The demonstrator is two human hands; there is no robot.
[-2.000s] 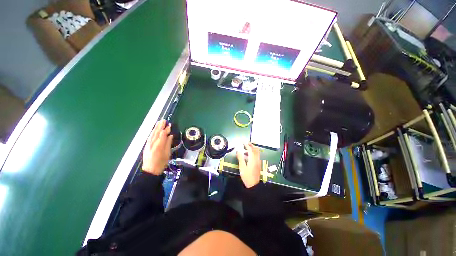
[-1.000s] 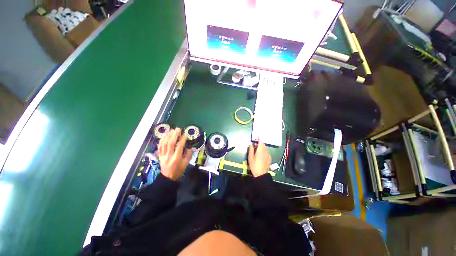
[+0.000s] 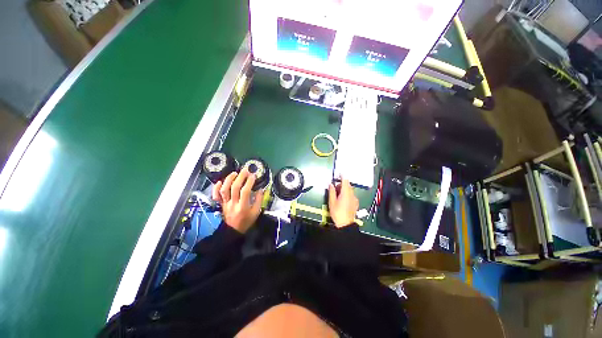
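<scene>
Three black ball-headed cameras stand in a row at the bench's front edge: left camera, middle camera and right camera. My left hand has its fingers on the lower left of the middle camera's ball and covers part of its base. The right camera has a white base and stands untouched. My right hand is at the near end of the white keyboard, thumb and forefinger close around a small dark spot; whether it holds anything is unclear.
The bright monitor stands behind, above a small parts tray. A yellow tape ring lies on the mat. At right are a mouse, red and dark sticks and a black printer. A green belt is at left; cables hang below.
My left hand has moved right from beside the left camera onto the middle camera, uncovering the left one. My right hand has moved from beside the right camera to the keyboard's near end.
</scene>
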